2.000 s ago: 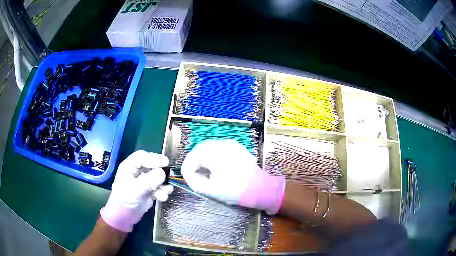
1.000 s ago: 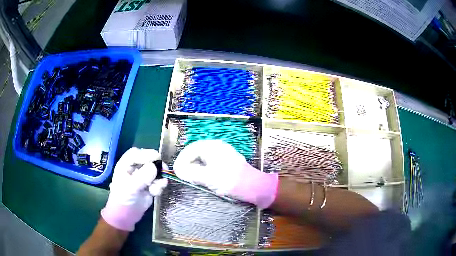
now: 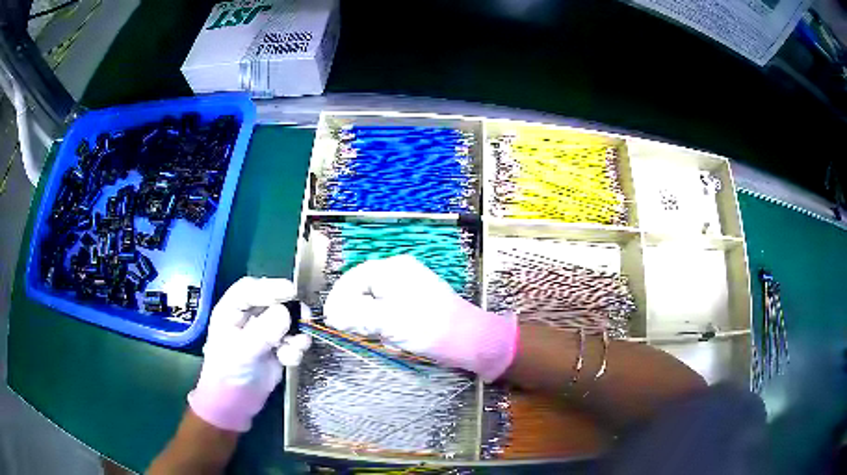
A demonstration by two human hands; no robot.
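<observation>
My left hand [image 3: 249, 348], in a white glove with a pink cuff, grips a small black connector housing [image 3: 295, 317] between its fingertips. Several wires [image 3: 358, 345], orange, blue-green and pale, run from the housing to the right, over the white wires [image 3: 381, 404] in the tray. My right hand [image 3: 395, 306], gloved the same way, is just right of the housing with fingers bent at the wires. Its fingertips are partly hidden, so what it pinches is unclear.
The cream compartment tray [image 3: 483, 172] holds blue, yellow, green, brown and orange wires. A blue bin [image 3: 228, 199] of black housings stands left. A white carton [image 3: 269, 56] is behind. Wire assemblies [image 3: 769, 325] lie right of the tray. A printed sheet [image 3: 734, 23] is at back right.
The housing shows more clearly in my left fingertips than two seconds ago, and the wires from it are more visible. My right hand has shifted slightly left. The whole view has moved a little.
</observation>
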